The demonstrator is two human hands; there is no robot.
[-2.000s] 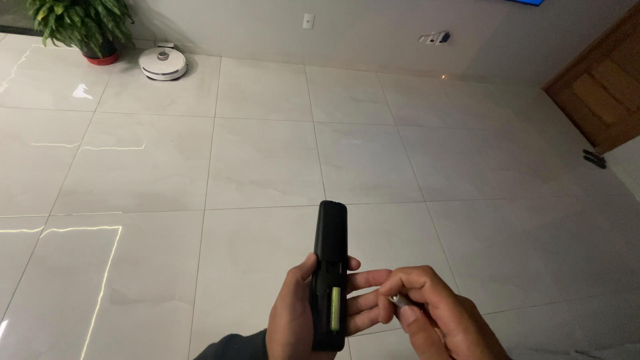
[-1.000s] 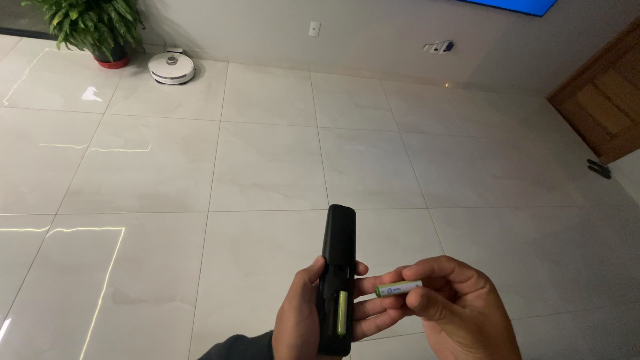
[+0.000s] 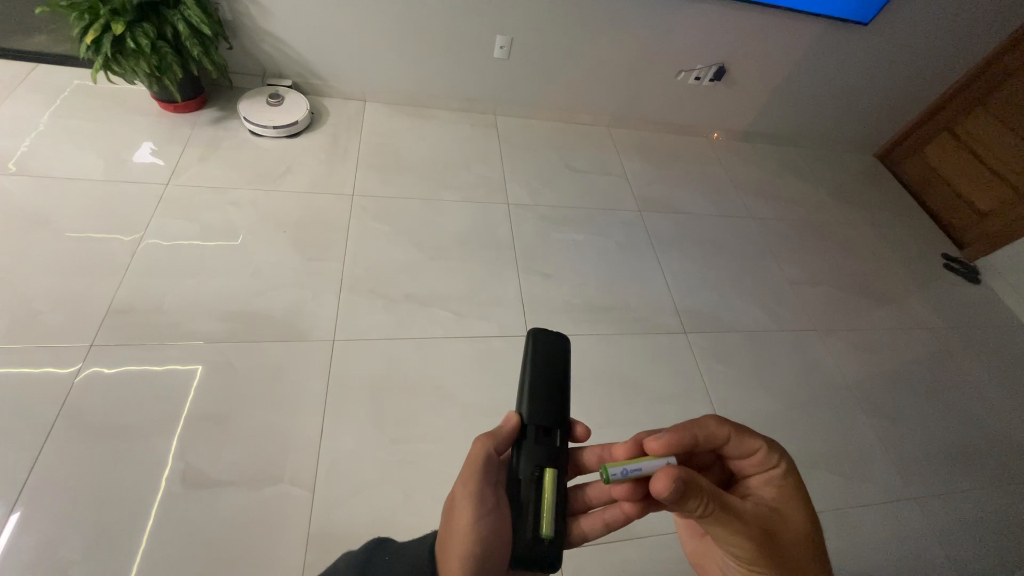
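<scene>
My left hand [image 3: 478,504] holds a black remote control [image 3: 546,376] upright, its back facing me and its battery compartment uncovered. One green battery [image 3: 548,504] lies in the right side of that compartment. Between thumb and forefinger of my right hand [image 3: 744,488] is a second battery [image 3: 638,470], green and white with writing on it, held nearly level to the right of the remote. It is in front of the spread fingers of my left hand, and the remote does not touch it.
Large glossy floor tiles [image 3: 424,264] reflect light lines. By the far wall are a white robot vacuum [image 3: 274,112] and a potted plant [image 3: 160,48]. A wooden door [image 3: 972,168] stands at the right, with dark shoes [image 3: 960,268] near it. A screen edge [image 3: 848,8] shows at the top.
The battery in my right hand, mostly hidden by the fingers two seconds ago, now shows along its length. My left hand keeps its hold on the remote, with the other battery still in the compartment.
</scene>
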